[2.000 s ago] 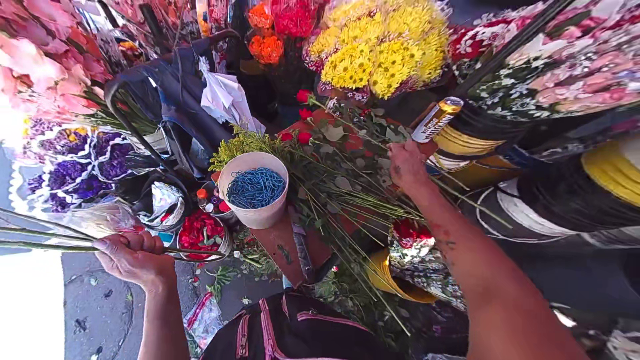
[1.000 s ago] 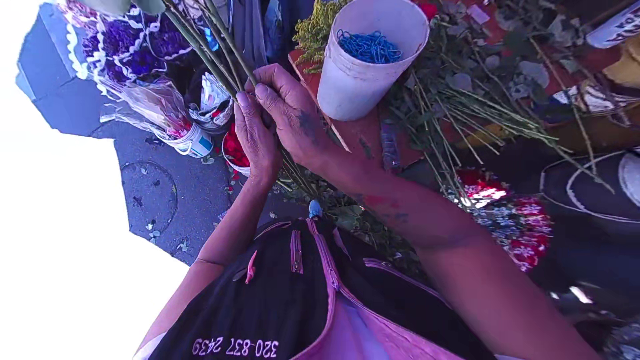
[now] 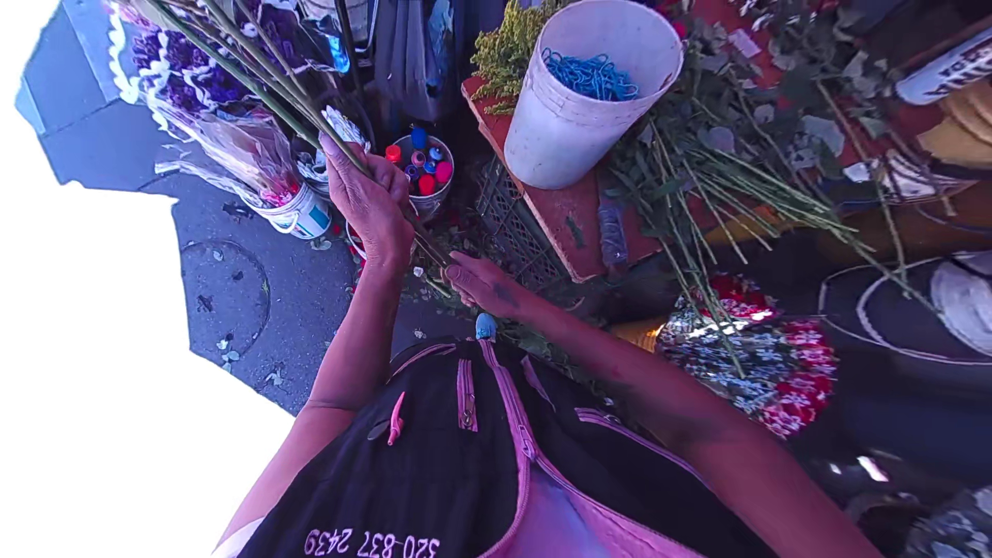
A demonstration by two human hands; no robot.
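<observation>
My left hand (image 3: 370,198) is closed around a bunch of long green flower stems (image 3: 263,74), whose upper part runs out of view at the top left. Lower on the same bunch, near the stem ends, my right hand (image 3: 484,287) grips the stems with its fingers curled. The flower heads are not in view. To the right of my hands, a white plastic bucket (image 3: 570,128) holds blue rubber bands (image 3: 590,76) and stands on a red wooden board (image 3: 562,225). More cut stems with leaves (image 3: 728,182) lie on the board's right side.
Purple flowers in clear wrap (image 3: 225,116) stand in a small white bucket (image 3: 302,217) at the left. Behind my hands is a pail (image 3: 442,198) of colourful capped items. A plastic crate (image 3: 519,225) sits below the board. Red and white bouquets (image 3: 756,356) are at the lower right.
Two seconds ago my hands were far apart, the right among the stems on the board. One second ago both were together on the bunch; now my right hand is lower on it. The view has shifted.
</observation>
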